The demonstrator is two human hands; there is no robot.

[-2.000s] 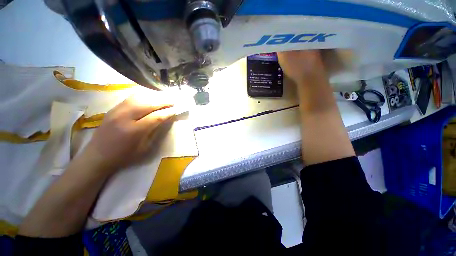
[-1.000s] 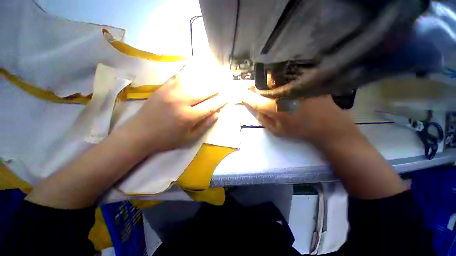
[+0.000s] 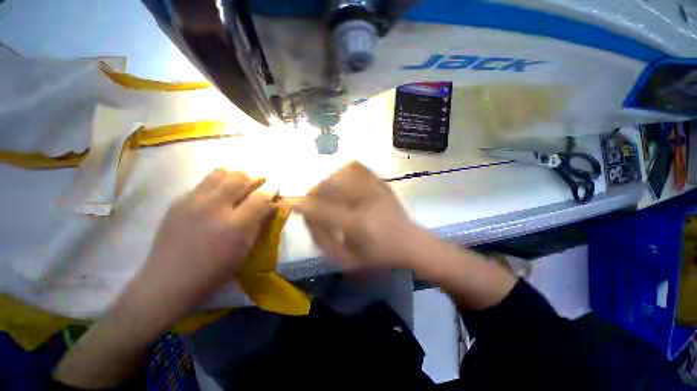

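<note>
The white fabric panel point(image 3: 46, 221) with yellow strips lies left of and below the needle area. My left hand point(image 3: 210, 229) lies on it, fingertips pinching the edge near a mustard-yellow fabric piece point(image 3: 267, 263), which hangs over the table's front edge. My right hand point(image 3: 359, 218) is blurred, its fingertips close to the same edge; whether it grips the cloth cannot be told. A small white piece point(image 3: 103, 164) lies on the panel. The presser foot and needle of the sewing machine point(image 3: 474, 46) are lost in lamp glare, above the hands.
A smartphone point(image 3: 422, 117) stands behind my right hand. Black-handled scissors point(image 3: 577, 172), a small parts case point(image 3: 620, 159) and orange and dark tools point(image 3: 679, 160) lie at right. A blue crate point(image 3: 634, 267) is below right. A grey measuring band point(image 3: 527, 223) edges the table.
The view has swung back right. Both hands have moved from beside the needle toward the table's front edge. The yellow piece is now bunched and hanging beside my left fingers.
</note>
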